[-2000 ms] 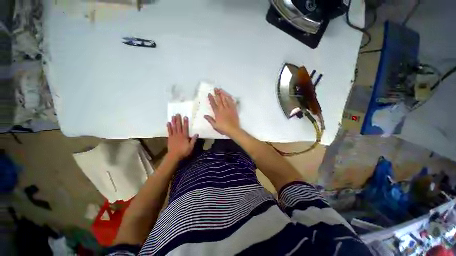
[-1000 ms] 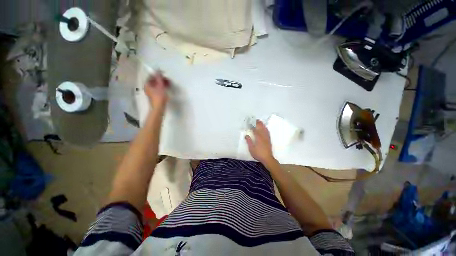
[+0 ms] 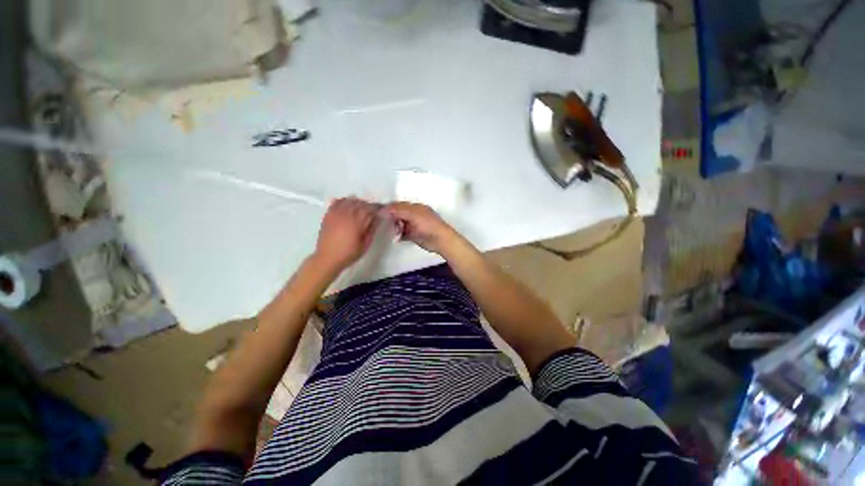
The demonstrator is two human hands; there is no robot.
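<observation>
My left hand [image 3: 347,231] is closed on the end of a thin white tape [image 3: 256,185], which runs left across the white table [image 3: 199,275]. My right hand [image 3: 417,226] is beside it, fingertips pinched at the tape's end close to my left fingers; a small pale bit shows under them. A small cream fabric piece [image 3: 432,190] lies flat just beyond my right hand. Dark thread snips [image 3: 281,138] lie on the table at the left. The steam iron [image 3: 572,139] with a brown handle rests at the right.
A stack of beige cloth [image 3: 156,38] lies at the far left. A tape roll [image 3: 19,281] shows at the left edge. The second iron's black rest [image 3: 536,33] is at the far edge. The brown-handled iron's hose [image 3: 626,223] hangs over the near right edge.
My left hand has come from the tape at the left to the near middle, drawing the tape across. My right hand has left the fabric piece and joined it. The view has shifted.
</observation>
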